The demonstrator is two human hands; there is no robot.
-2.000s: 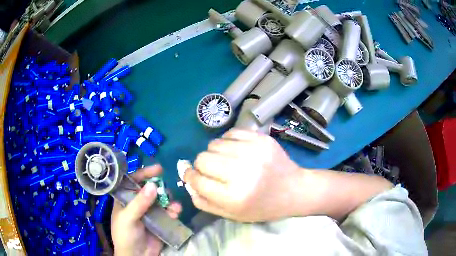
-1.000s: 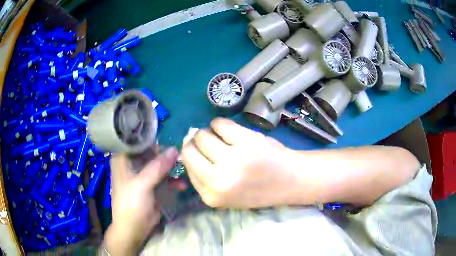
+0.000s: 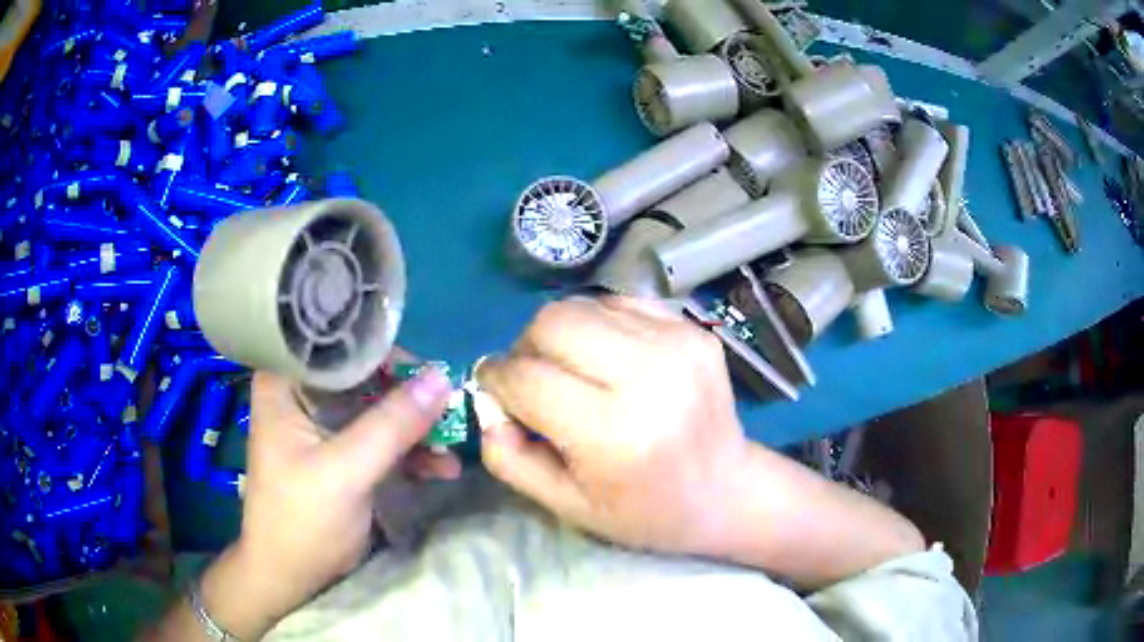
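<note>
My left hand holds a beige-grey fan body by its handle, with the round drum head up and its spoked grille facing right. The handle is mostly hidden by the hand. My left thumb presses on a green circuit board beside the handle. My right hand is closed, with white-covered fingertips touching the board's right edge. Something thin and pale shows at those fingertips; I cannot tell what it is.
Many blue battery cells fill the left side. Fan bodies lie piled on the blue-green bench top. Narrow handle shells lie far right. A red bin or stool and a brown carton stand lower right.
The fan body has turned from its grille facing up to facing right. The board shows more clearly now, and the right hand's fingertips have come against it.
</note>
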